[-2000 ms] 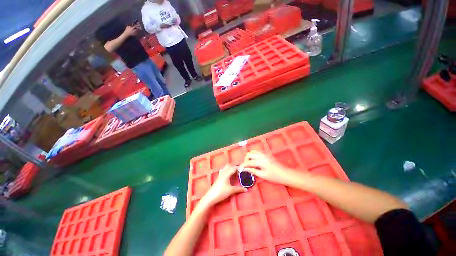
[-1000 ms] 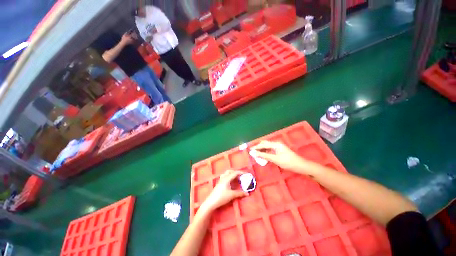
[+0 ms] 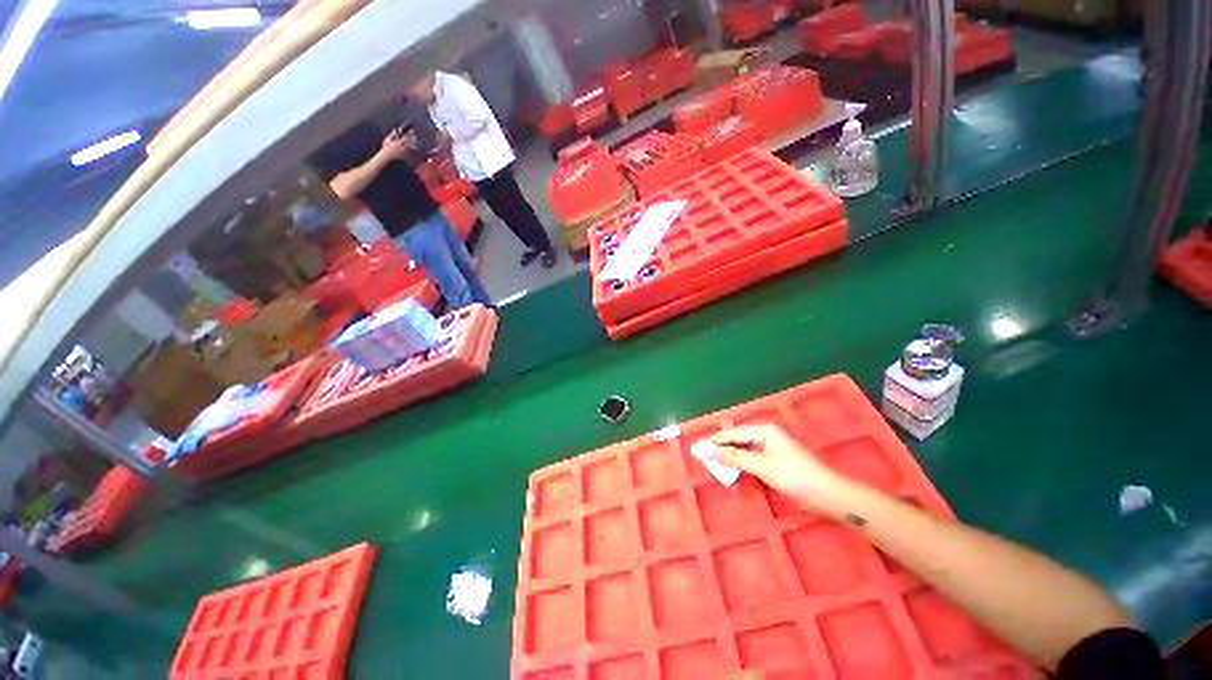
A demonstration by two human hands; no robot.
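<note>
My right hand (image 3: 760, 460) pinches a small white folded cloth (image 3: 715, 461) over the upper part of the red foam tray (image 3: 681, 585). My left hand is not in view. A small dark watch body (image 3: 614, 408) with a pale rim lies on the green bench just beyond the tray's far edge. The tray's visible pockets hold no units. A small white piece (image 3: 667, 433) lies at the tray's far edge.
A squat white bottle (image 3: 922, 385) stands right of the tray. A smaller red tray (image 3: 277, 622) and a crumpled scrap (image 3: 469, 595) lie left. Stacked trays (image 3: 724, 286) with a paper strip and a clear pump bottle (image 3: 855, 157) are farther back. Two people stand behind.
The left hand, which held the watch body over the tray, has left the picture. A watch body now lies on the bench beyond the tray. The right hand still holds the cloth. The view has shifted.
</note>
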